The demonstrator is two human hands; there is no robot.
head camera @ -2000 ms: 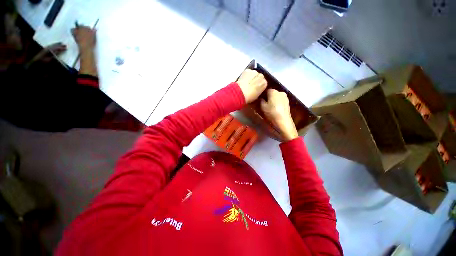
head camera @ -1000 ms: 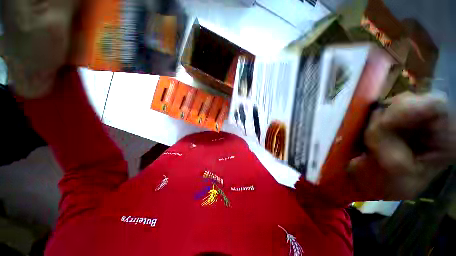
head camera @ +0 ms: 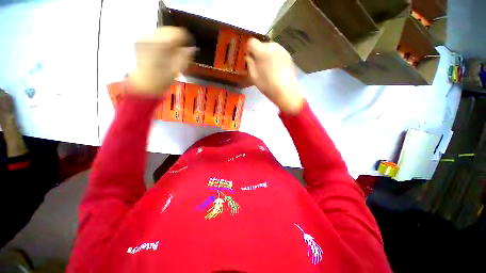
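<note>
An open brown shipping carton (head camera: 205, 72) lies in front of me, with orange retail boxes (head camera: 230, 50) in its right end and a dark inside at its left. A row of several retail boxes (head camera: 197, 104) stands along its near side, orange ends up. My left hand (head camera: 162, 58) is blurred over the carton's left end and the row's left part; its grip cannot be told. My right hand (head camera: 272, 69) is at the carton's right end, fingers curled at the rightmost orange box; whether it grips box or carton wall is unclear.
More brown cartons (head camera: 320, 37) stand at the upper right, some with orange boxes (head camera: 410, 56) inside. A notebook (head camera: 418, 154) and a yellow tape roll (head camera: 388, 168) lie at the right. Another person's arm (head camera: 13, 130) shows at the left edge.
Both hands have come down from close to the camera, where they held retail boxes, to the carton. Orange boxes now show in its right end. The view has shifted to the right.
</note>
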